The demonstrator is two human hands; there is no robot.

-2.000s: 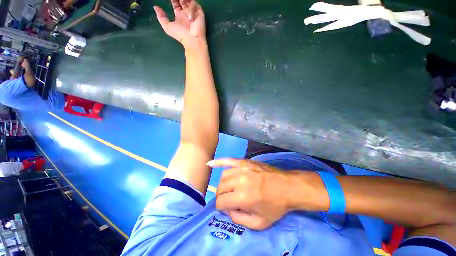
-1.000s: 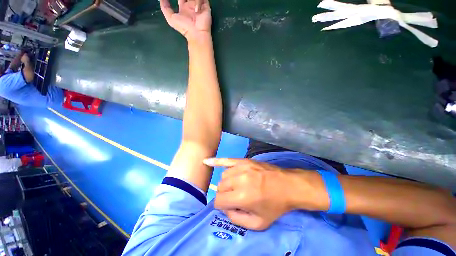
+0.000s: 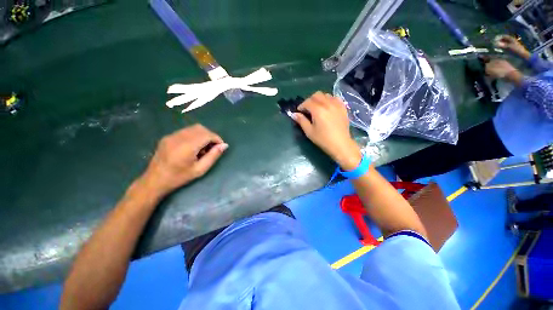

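My left hand (image 3: 185, 158) rests low over the green belt, fingers curled, thumb and forefinger nearly together; whether it holds anything cannot be told. My right hand (image 3: 324, 121), with a blue wrist strap, is at a small pile of black pieces (image 3: 289, 105), fingertips down on or beside it; a tiny pale bit shows at its thumb tip. What lies under the fingers is hidden. White strips (image 3: 209, 89) lie crossed at the near end of a blue-violet band (image 3: 179, 27) with an amber patch. A clear bag (image 3: 406, 97) holding black pieces stands right of my right hand.
Yellow-and-black components sit on the green belt (image 3: 79, 163) at the far left (image 3: 11, 102) and behind the bag. A metal post (image 3: 358, 30) rises beside the bag. Another person (image 3: 524, 121) works at the right. A red stool (image 3: 362, 221) and brown board (image 3: 433, 215) are below the belt.
The view has swung to the right. My left arm, stretched out before, is bent with its hand low over the belt. My right hand has gone from my left elbow to the black pieces.
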